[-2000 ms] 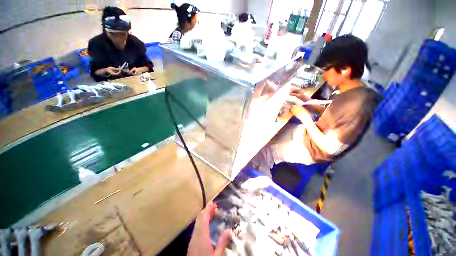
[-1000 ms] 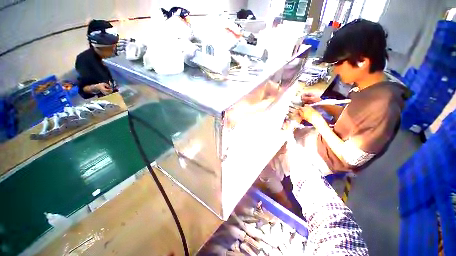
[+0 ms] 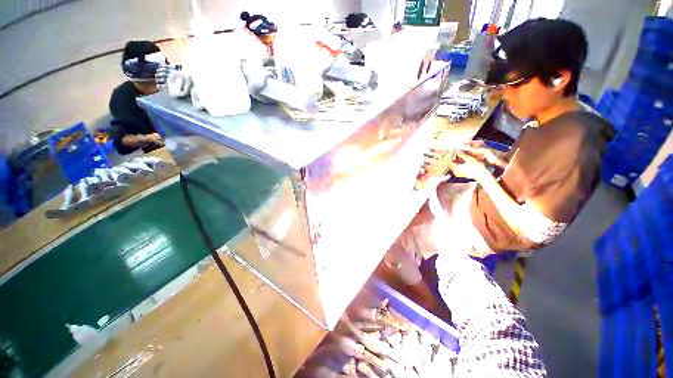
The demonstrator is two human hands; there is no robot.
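Observation:
A checked sleeve (image 3: 491, 321), apparently my right arm, reaches forward from the lower right. Its far end fades into white glare near the seated worker's hands, so my right hand and anything in it cannot be made out. My left hand is not in view. Below the sleeve, a blue bin (image 3: 420, 316) holds many pale handle pieces (image 3: 376, 343), cut off by the bottom edge.
A shiny metal box (image 3: 251, 221) with white gloves and pieces on top stands in front. A black cable (image 3: 221, 269) hangs beside it. A green conveyor (image 3: 140, 247) runs behind the brown bench (image 3: 199, 325). A worker (image 3: 553, 162) sits at right; another sits far left.
The view has swung right and closer to the metal box. The bare hand seen at the bin has left view, and the checked sleeve has come in. The seated worker's hands have shifted.

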